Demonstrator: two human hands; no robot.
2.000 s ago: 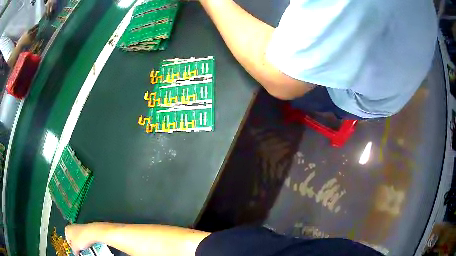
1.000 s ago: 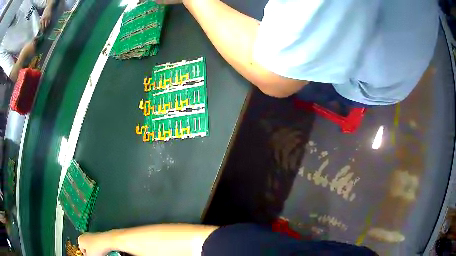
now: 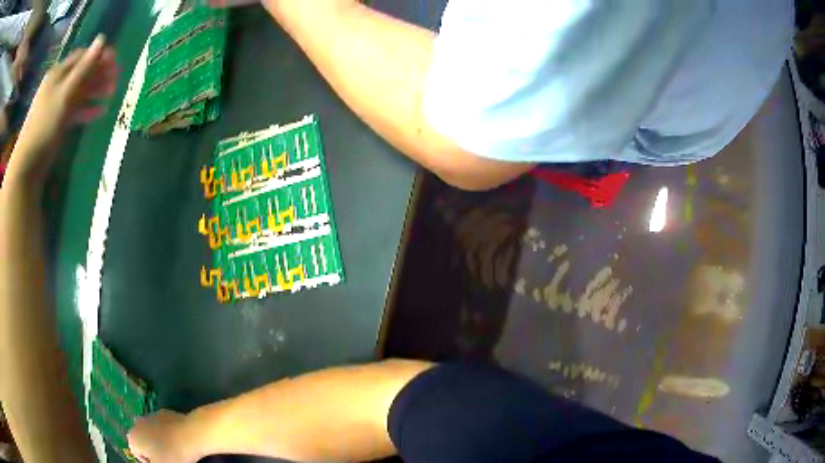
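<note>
A green panel (image 3: 276, 212) lies flat on the dark bench top, with orange flex circuits in rows and some sticking out past its left edge. A stack of green panels (image 3: 113, 393) lies at the lower left. My right hand (image 3: 163, 436) is at that stack's lower right corner, fingers bent down; whether it grips anything is hidden. My left hand (image 3: 86, 81) is raised at the upper left over the green strip, blurred, fingers apart, with nothing visible in it.
Another stack of green panels (image 3: 185, 72) lies at the upper left. A neighbouring worker's bare arm (image 3: 362, 81) and light blue sleeve (image 3: 579, 81) reach over the bench at the top. A red stool (image 3: 592, 185) stands beside the bench. A white strip (image 3: 107, 199) runs along the far side.
My left arm has come into view at the left edge. My right hand now overlaps the lower stack's corner, where before it was at the loose flex circuits. The view has shifted.
</note>
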